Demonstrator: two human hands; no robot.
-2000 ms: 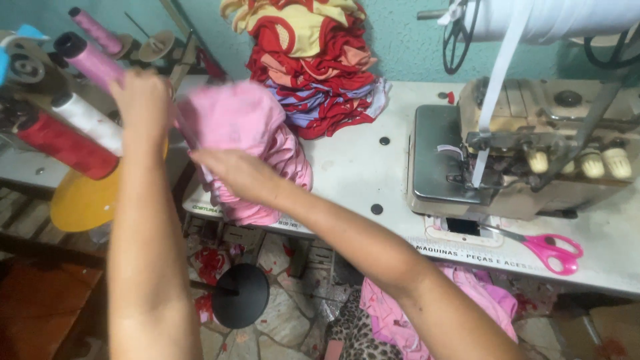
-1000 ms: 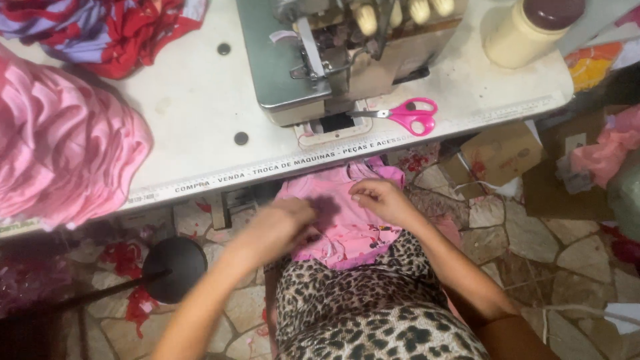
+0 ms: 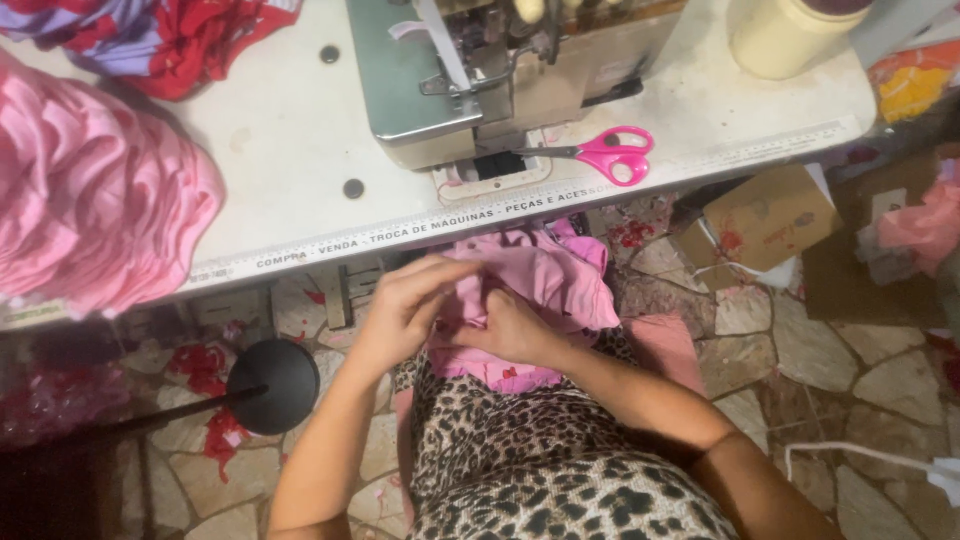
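Pink fabric pieces (image 3: 555, 277) lie in a heap on the lap, over leopard-print clothing, just below the table edge. My left hand (image 3: 409, 307) is at the heap's left side, its fingers bent over the cloth; whether they pinch it is hidden. My right hand (image 3: 510, 326) grips a fold of the pink fabric near the middle of the heap, close to the left fingertips. Above, on the white sewing table (image 3: 277, 150), stands a sewing machine (image 3: 427, 97) with a white tape hanging at its front. Pink-handled scissors (image 3: 611, 154) lie by the machine's base.
A large stack of pink fabric (image 3: 97, 195) sits at the table's left, with red and lilac fabric (image 3: 172, 37) behind. A cream jar (image 3: 787, 37) stands at the right. Below are a round black pad (image 3: 272, 386), cardboard (image 3: 772, 217) and red scraps on the stone floor.
Two seconds ago both hands were at the pink stack on the table's left; they are now at the heap on the lap. The view has shifted down and right. The hands have come closer together.
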